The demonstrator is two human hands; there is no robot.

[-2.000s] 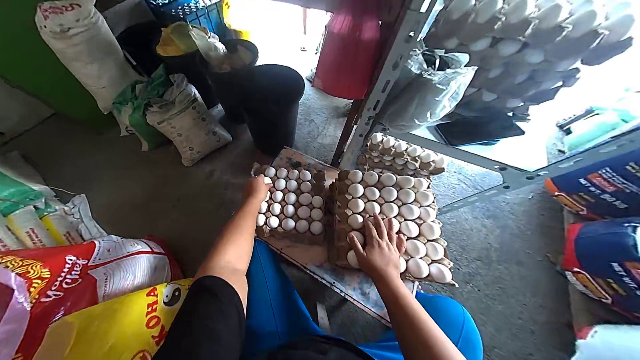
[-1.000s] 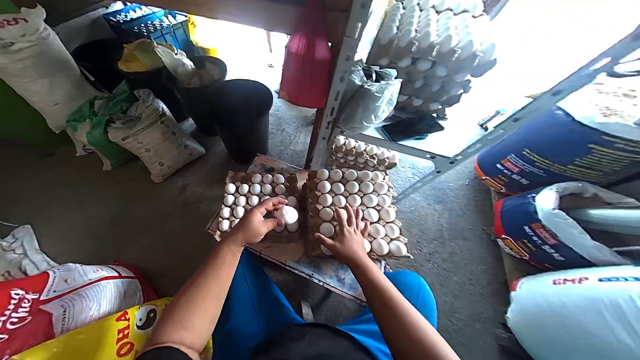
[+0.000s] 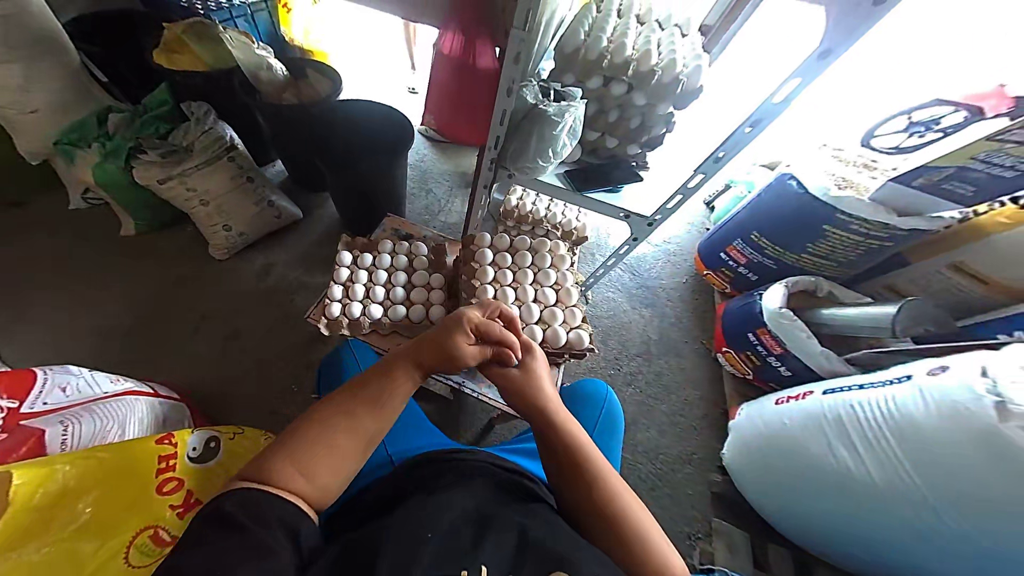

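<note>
My left hand (image 3: pixel 472 340) and my right hand (image 3: pixel 520 368) are brought together in front of my body, fingers against each other, just over the near edge of the egg trays. Whether something small is between them cannot be told. Behind and left of them lies a carton tray of white eggs (image 3: pixel 398 294) on a low board (image 3: pixel 396 228). Beside it on the right sits another pulp tray of white eggs (image 3: pixel 546 294), its near left corner partly hidden by my hands. A smaller-looking tray of eggs (image 3: pixel 544 210) stands behind that one, next to the metal shelf.
A slotted metal shelf frame (image 3: pixel 636 228) holds stacked egg trays (image 3: pixel 628 80), a plastic bag (image 3: pixel 548 128) and a dark flat object (image 3: pixel 604 176). Black buckets (image 3: pixel 368 168) and sacks (image 3: pixel 212 180) stand at left. Large sacks (image 3: pixel 880 456) line the right; a yellow sack (image 3: pixel 88 504) lies near left.
My left hand held an egg over the left tray one second ago; it has moved over to my right hand. My right hand has come off the eggs of the right tray. The view has shifted.
</note>
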